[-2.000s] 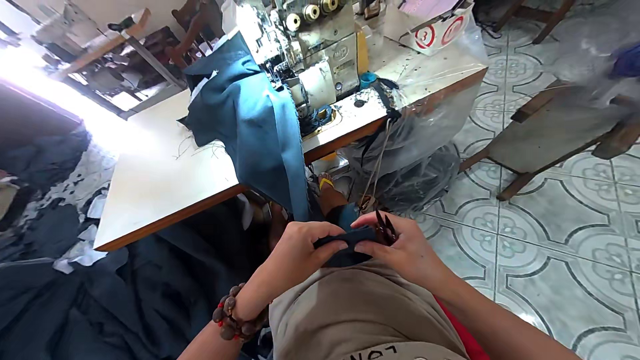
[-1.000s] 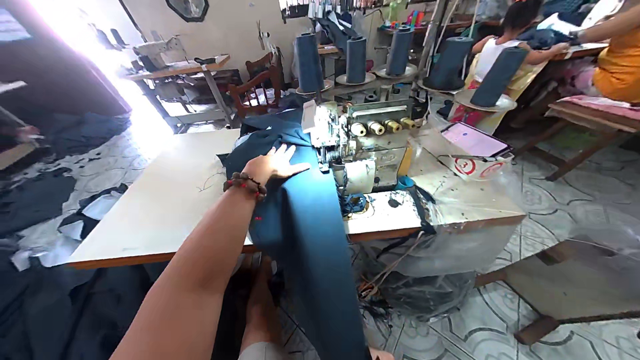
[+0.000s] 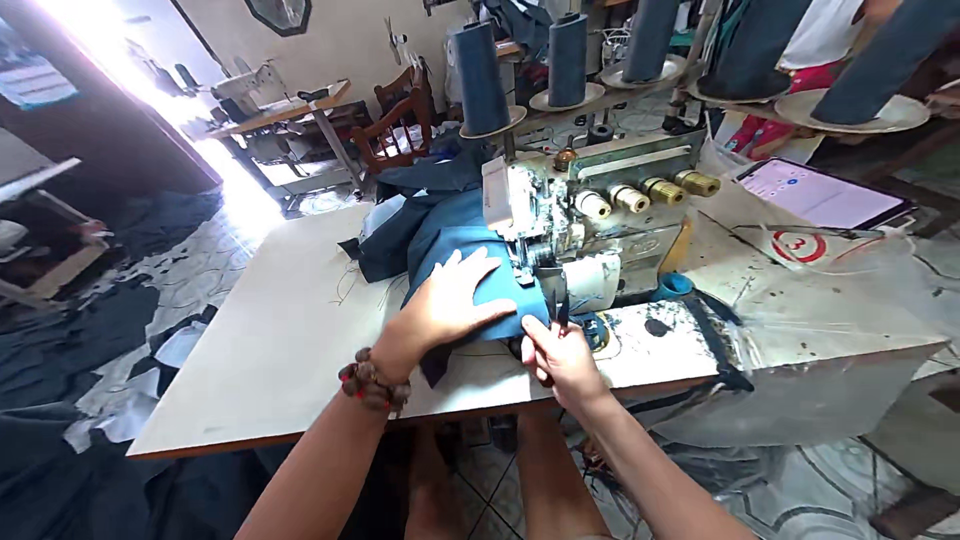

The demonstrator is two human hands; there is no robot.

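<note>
Dark blue fabric (image 3: 480,244) lies on the white sewing table and reaches under the presser foot area of an overlock sewing machine (image 3: 555,217). My left hand (image 3: 450,300), with a beaded bracelet at the wrist, rests flat on the fabric, fingers spread. Just right of it, my right hand (image 3: 559,352) pinches the fabric's near right edge between thumb and finger. Dark, narrow blades, apparently thread snips (image 3: 559,300), rise from the right hand beside the needle area. The right hand's lower fingers are curled, and what lies inside them is partly hidden.
Cones of blue thread (image 3: 481,82) stand behind the machine. A tablet (image 3: 821,193) lies at the right, near a small blue cup (image 3: 673,285) on the white tabletop (image 3: 247,360). Dark cloth (image 3: 67,480) covers floor at the left. A person in pink bottoms (image 3: 761,135) is behind.
My right hand has come up from the lower part of the fabric to its edge beside the needle area. The fabric no longer hangs long over the table's front edge. My left hand stays on it.
</note>
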